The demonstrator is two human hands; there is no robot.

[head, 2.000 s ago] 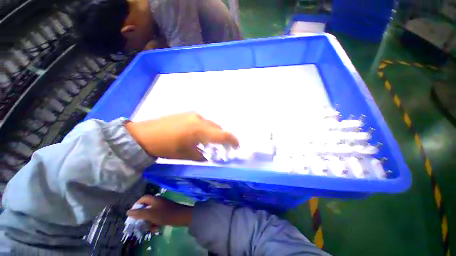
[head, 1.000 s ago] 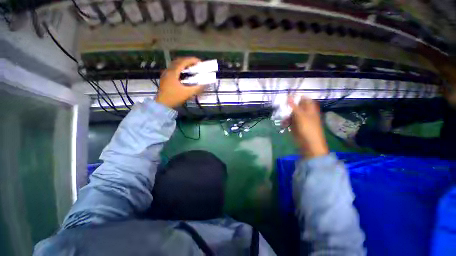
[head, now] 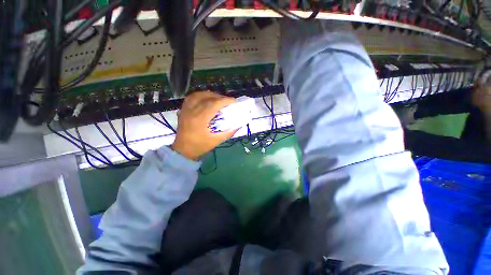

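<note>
My left hand (head: 202,124) is closed around white power adapters (head: 235,114), with metal prongs showing by the fingers. It is just in front of the green load board (head: 215,78) and over the white bottom rail (head: 145,140). My right forearm reaches up across the rack; my right hand is hidden at the beige panel (head: 210,51), so I cannot tell what it holds. Thin black cables (head: 123,134) hang over the rail, and small white connectors (head: 258,144) dangle below it.
Thick dark cables (head: 180,48) hang close in front at upper left. A pale-framed door (head: 70,198) stands at lower left. A blue tote (head: 455,198) is at lower right. Another person's arm (head: 441,105) shows at the right edge. The floor (head: 274,172) is green.
My view has moved closer to the rack. My left hand still holds adapters and sits nearer the middle. My right hand, which held white adapters, has gone up and out of sight.
</note>
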